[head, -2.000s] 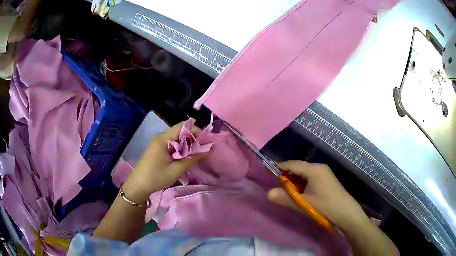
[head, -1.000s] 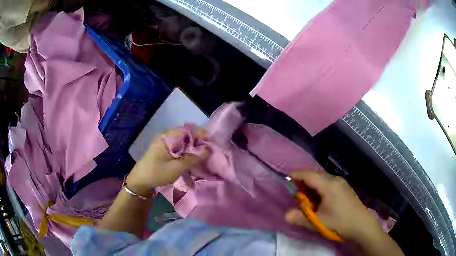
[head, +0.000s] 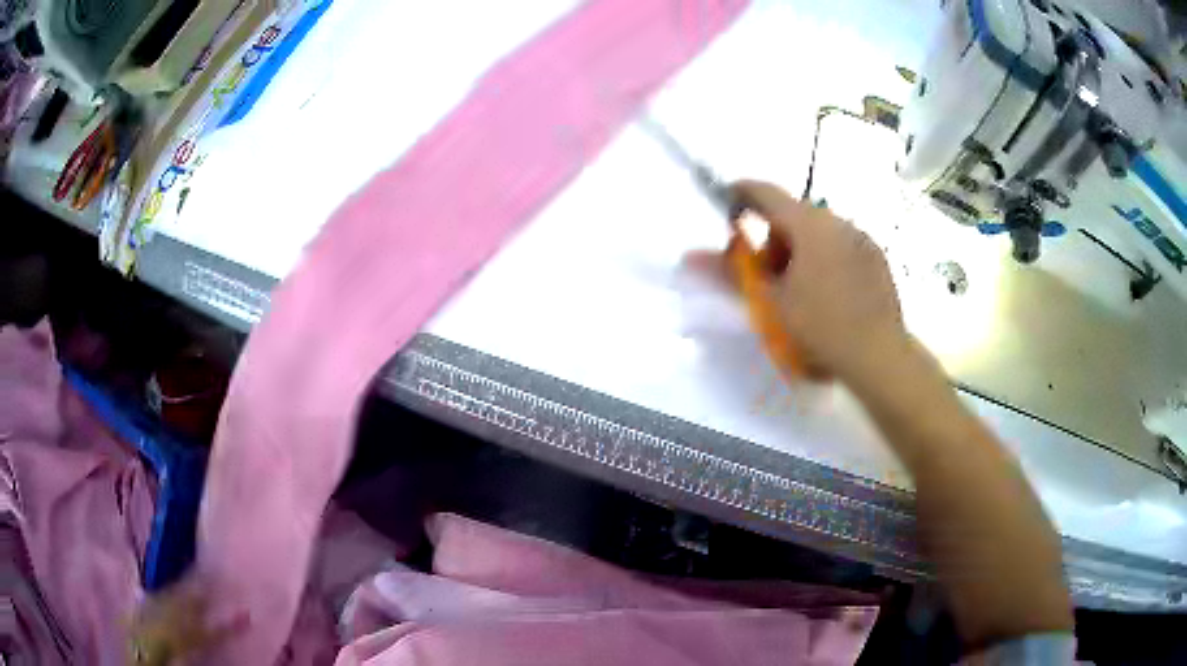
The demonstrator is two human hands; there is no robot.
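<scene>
A long pink strip (head: 391, 247) runs from the table's far side over the ruled front edge and down to the lower left. My right hand (head: 827, 280) is above the white table, shut on orange-handled scissors (head: 755, 293), blades pointing to the upper left, near the strip's right edge. My left hand (head: 176, 628) seems to be the small blurred shape at the lower left, beside the strip's lower part; its fingers cannot be made out. Pink pieces (head: 521, 612) lie below the table edge.
A sewing machine head (head: 1015, 117) stands at the upper right. The ruler strip (head: 625, 449) runs along the table edge. Printed tape (head: 169, 176) and red-orange loops (head: 89, 167) are at the upper left. A blue crate (head: 176, 507) and pink bundle (head: 65, 481) are at the left.
The view has swung towards the machine. My right hand has moved from above the lap to above the table with the scissors. The strip now extends down at the left; my left hand is lower and blurred.
</scene>
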